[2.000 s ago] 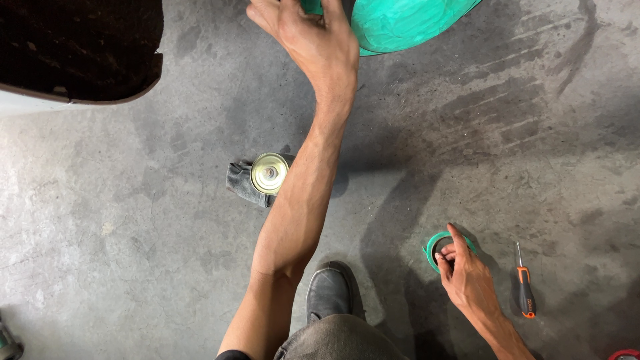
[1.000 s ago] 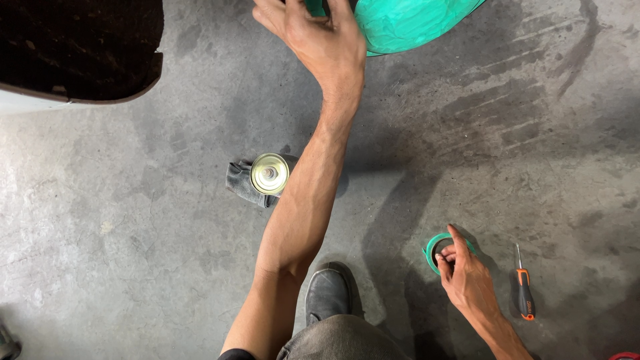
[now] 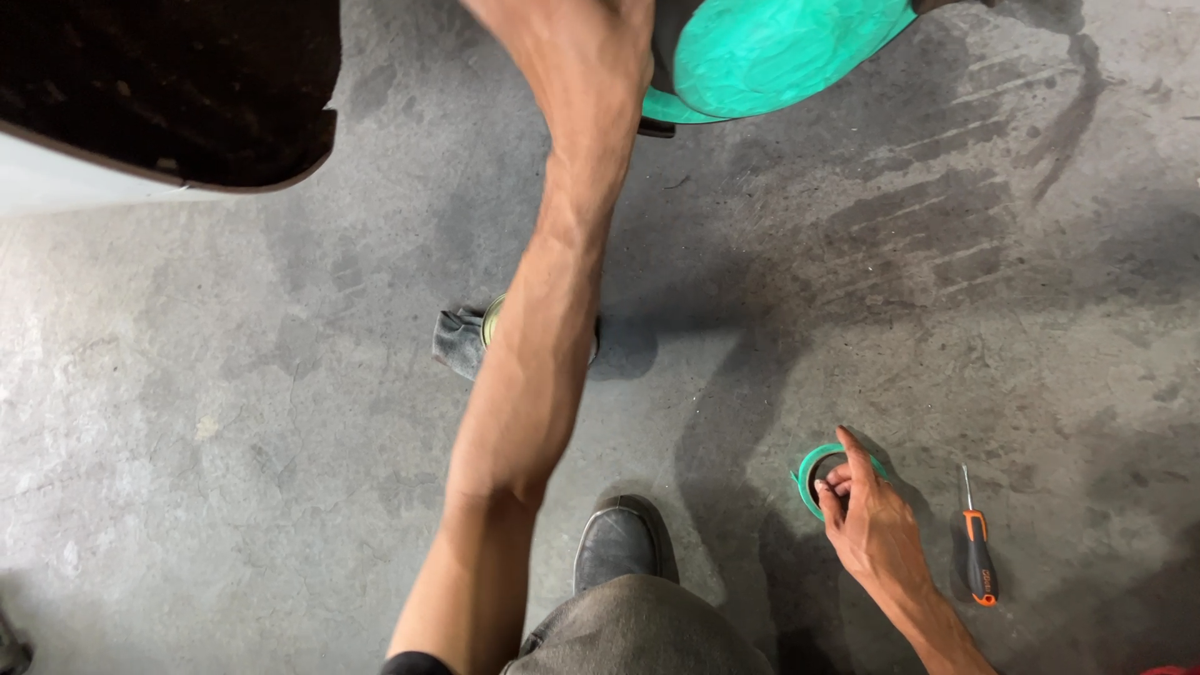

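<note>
My left hand [image 3: 586, 56] is at the top edge, beside a round part covered in green masking tape [image 3: 792, 52]. Its fingers are cut off by the frame, so what they hold cannot be told. Low on the right, my right hand [image 3: 872, 516] is at a roll of green masking tape [image 3: 808, 483] over the concrete floor, thumb and curled fingers at the ring, index finger extended. To its right a screwdriver with a black and orange handle [image 3: 978, 558] lies on the floor. My left forearm mostly hides a metal can [image 3: 491, 321] beside a dark grey cloth [image 3: 457, 339].
At the upper left is a dark, hollow curved panel with a white outer side [image 3: 84, 173]. My dark shoe [image 3: 619, 544] stands on the concrete floor [image 3: 281, 450] at the bottom centre. A dark object [image 3: 11, 647] shows at the lower left edge.
My left hand and forearm have shifted, and the forearm now covers most of the can that showed earlier. My right hand has stayed at the tape roll.
</note>
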